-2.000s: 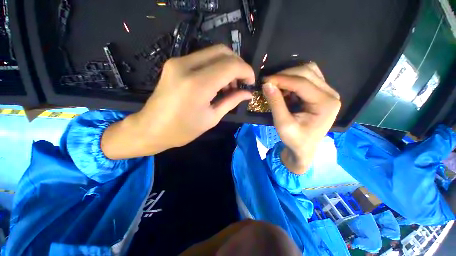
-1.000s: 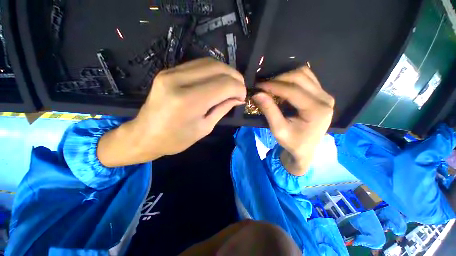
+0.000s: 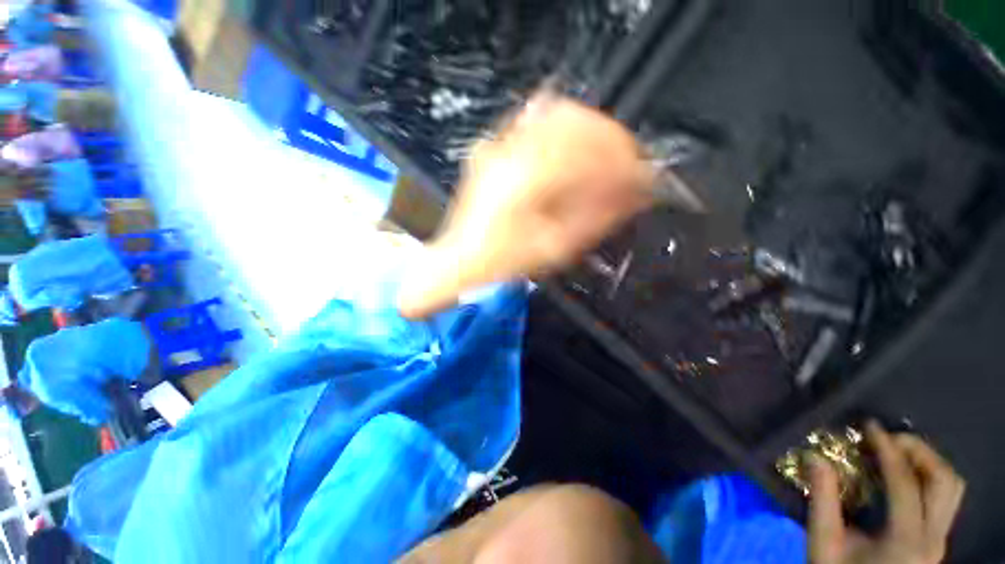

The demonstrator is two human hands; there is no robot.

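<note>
My left hand is blurred, over the divider between the left and middle tray compartments. Its fingers are curled; whether it holds anything cannot be told. My right hand is at the lower right, cut off by the bottom edge, its fingertips at the heap of brass pins. Whether it holds a pin cannot be told. Black plastic parts lie scattered in the middle compartment with a few stray pins. More black parts are piled densely in the left compartment.
The near tray rim runs diagonally across the view. The tray divider rises beyond my left hand. At left are a pale floor, people in blue smocks, blue stools and cardboard boxes.
The view has swung to the left and tilted. My hands have parted: the left has moved to the left compartment's divider, the right stays by the pin heap. The left compartment's pile has come into view.
</note>
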